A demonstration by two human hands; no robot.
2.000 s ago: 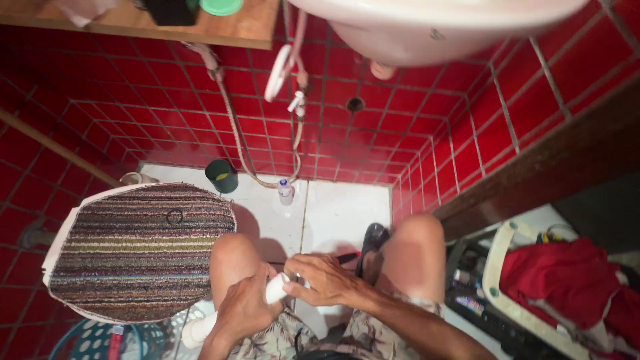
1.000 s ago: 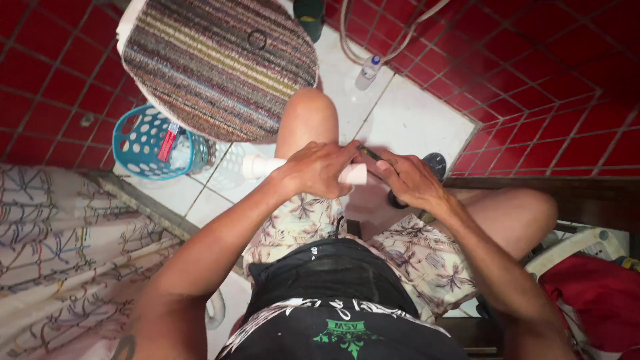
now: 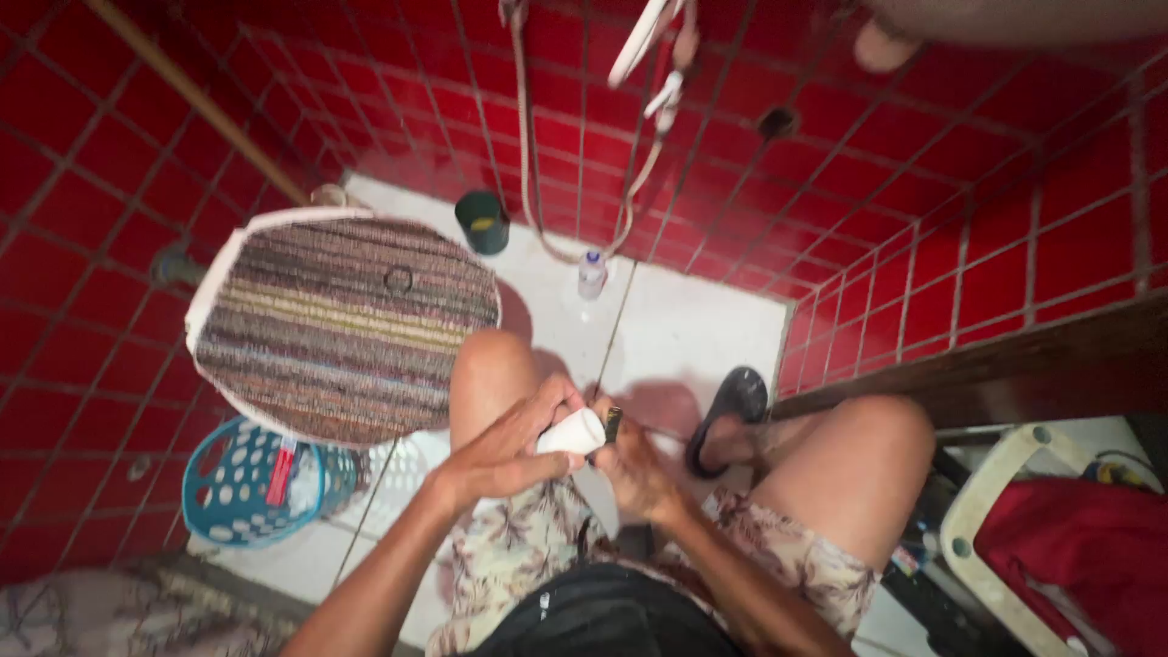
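Observation:
A white plastic pipe lies across my left hand, whose fingers and thumb are closed round it above the lap. One end of the pipe points toward my right hand. That hand is closed on a small dark tool with a brassy tint, held right beside the pipe's end; its kind is not clear. Whether tool and pipe touch cannot be told. Both hands are over the patterned shorts, between the knees.
A striped mat covers the toilet at left. A blue perforated basket, dark green bin and small bottle stand on the tiled floor. A hose hangs by the wall. At right is a plastic chair with red cloth.
The view has swung widely down and back up. My hands stay close together around the pipe, its end now turned toward my right hand.

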